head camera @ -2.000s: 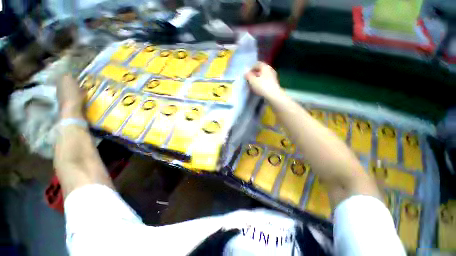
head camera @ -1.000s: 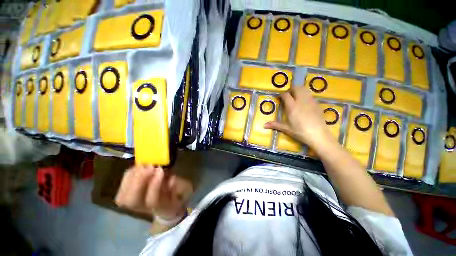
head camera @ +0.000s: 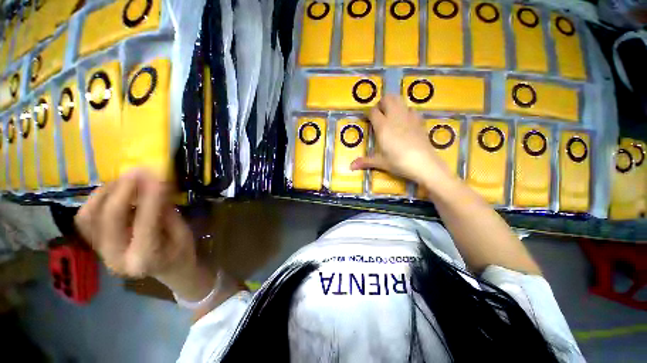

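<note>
The blister tray (head camera: 496, 108) in front holds yellow housings with black rings, two upright rows and a sideways row between. My right hand (head camera: 406, 145) is over its lower row, thumb and fingers apart, partly hiding a housing (head camera: 389, 183) that lies in its pocket. At left, a second filled tray (head camera: 147, 48) tops a stack. My left hand (head camera: 138, 225) has its fingertips on the lower end of a yellow housing (head camera: 147, 117) at that tray's right end; the fingertips' grip is partly hidden and blurred.
Pale tray rims and shiny black layers (head camera: 245, 106) stand between the two trays. Overlapping loose housings (head camera: 628, 186) lie at the far right. A red object (head camera: 73, 271) is below at left, and a red stool-like object (head camera: 617, 273) below at right.
The view has shifted, so the trays appear further left and higher. The left hand's housing, which stuck out past the tray edge, now sits further up in its pocket. The right hand stays over the same row.
</note>
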